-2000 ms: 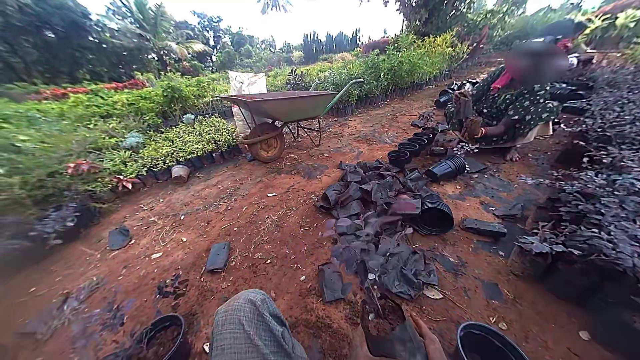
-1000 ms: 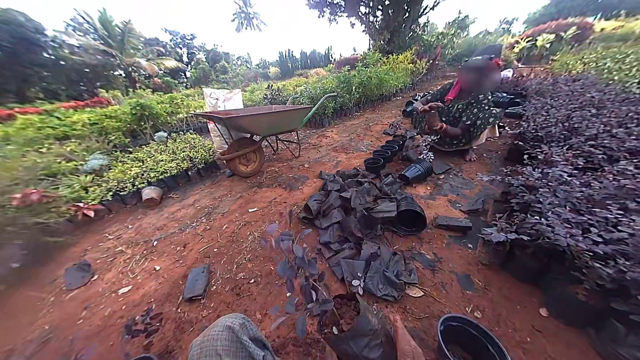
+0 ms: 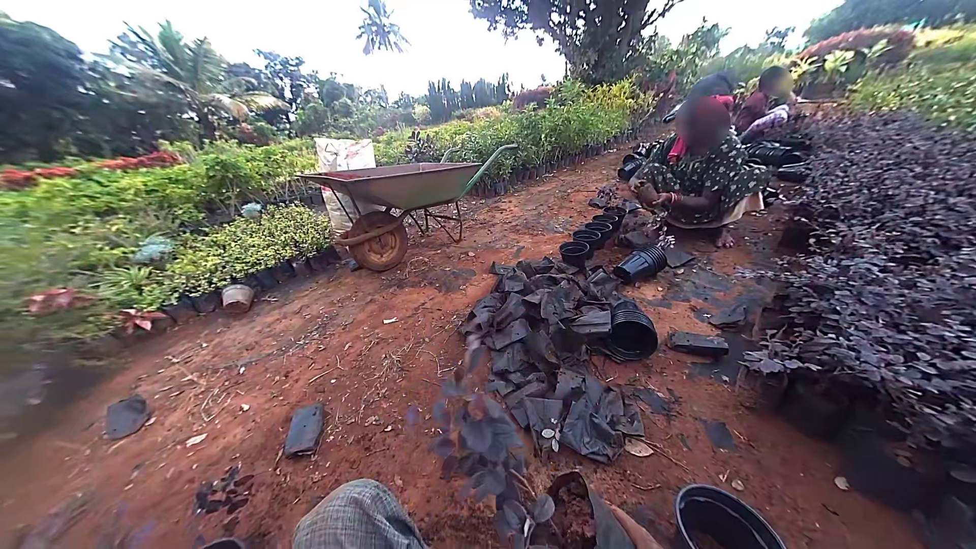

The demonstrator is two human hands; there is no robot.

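Note:
A black plastic nursery bag of soil stands at the bottom edge, its top opened. Part of my right hand shows along the right side of the bag, gripping it. A dark purple-leaved seedling leans at the bag's left, blurred in places; whether it is rooted in the bag I cannot tell. My left hand is out of sight. Right of the bag is a round black plastic pot. My knee in grey checked cloth lies to the left.
Ahead lies a heap of empty black nursery bags beside stacked black pots. A rusty wheelbarrow stands on red soil. A person squats by a row of pots, another behind. Purple-leaved plants line the right side.
The purple-leaved seedling, not visible two seconds ago, stood upright by the bag one second ago and now leans lower. The view has swung to the right, then back somewhat.

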